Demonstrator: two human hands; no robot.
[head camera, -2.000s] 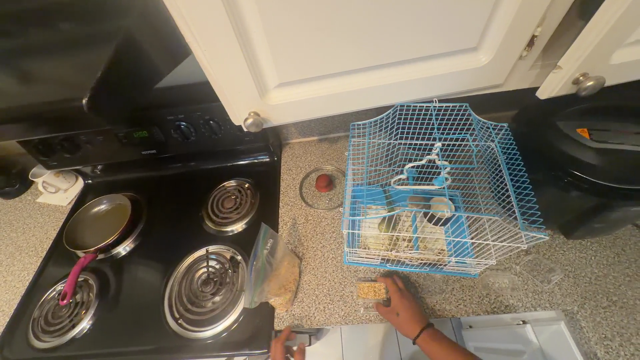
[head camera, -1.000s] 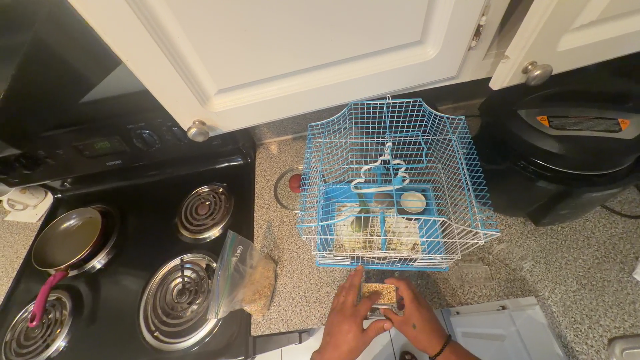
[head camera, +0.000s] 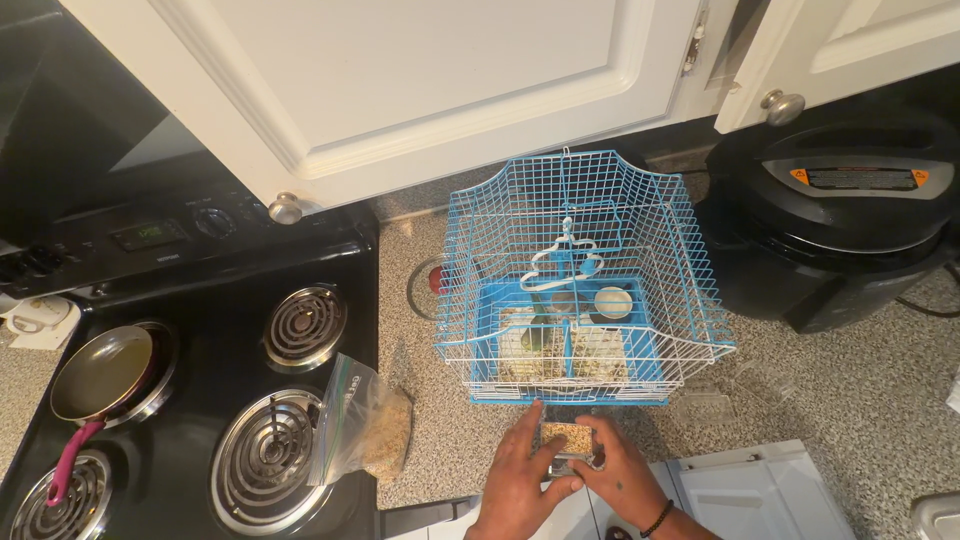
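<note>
Both hands are around a small clear plastic cup of seed (head camera: 568, 437) at the counter's front edge, just before the cage. My left hand (head camera: 521, 472) touches it from the left, one finger over the seeds. My right hand (head camera: 619, 469), with a dark bead bracelet at the wrist, grips its right side. The blue and white wire birdcage (head camera: 577, 352) stands behind; a green bird (head camera: 534, 334) seems to be inside, partly hidden by the bars. A white swing (head camera: 559, 277) hangs in it, above a round white dish (head camera: 613, 302). A zip bag of seed (head camera: 386, 435) lies to the left.
A black electric stove (head camera: 202, 382) with a pink-handled frying pan (head camera: 105, 371) is at the left. A black electric cooker (head camera: 832, 217) stands at the right. A clear plastic piece (head camera: 705, 407) lies right of the cage. A white cabinet door (head camera: 450, 82) overhangs the counter.
My left hand has come from the counter's front edge to the seed cup, which my right hand held alone two seconds ago. The view has shifted right.
</note>
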